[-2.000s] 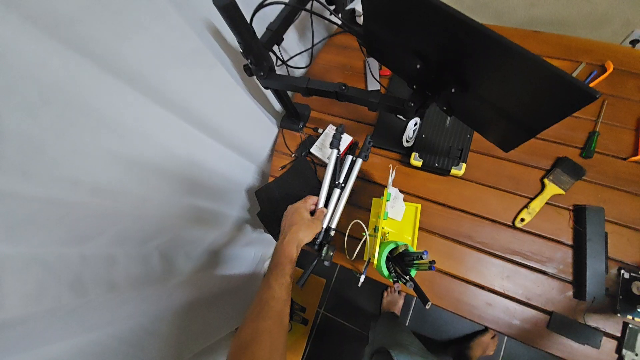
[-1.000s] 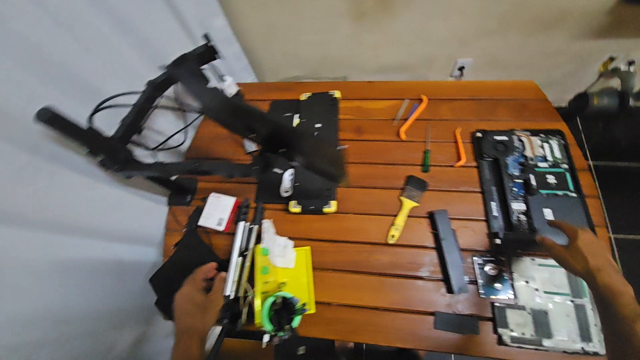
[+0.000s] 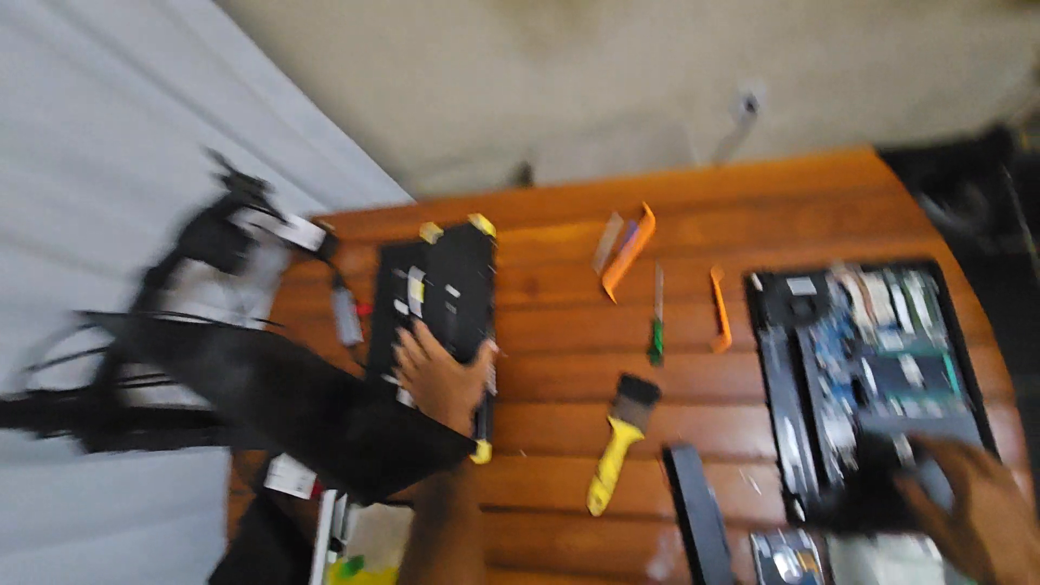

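My left hand (image 3: 443, 374) lies with fingers spread on a black panel with yellow corners (image 3: 459, 268), on the wooden table. Small light pieces rest on that panel. My right hand (image 3: 967, 504) is at the lower right part of an opened laptop chassis (image 3: 877, 366) with exposed boards and cables. Its fingers are curved beside a dark blurred patch; whether they hold something cannot be told. Below the chassis are a hard drive (image 3: 786, 561) and a pale metal cover (image 3: 886, 561), partly in view. A long black part (image 3: 697, 516) lies left of them.
A black monitor (image 3: 309, 390) on an arm hangs over my left forearm. A yellow-handled brush (image 3: 613, 463), a green-handled screwdriver (image 3: 657, 325) and orange pry tools (image 3: 630, 252), (image 3: 721, 313) lie mid-table. A yellow holder (image 3: 361, 569) is at the lower left. A wall socket (image 3: 748, 101) is behind.
The view has swung right. My left hand was at the silver tripod, then beside it, and is now on the black panel. My right hand came into view a second ago and remains at the laptop.
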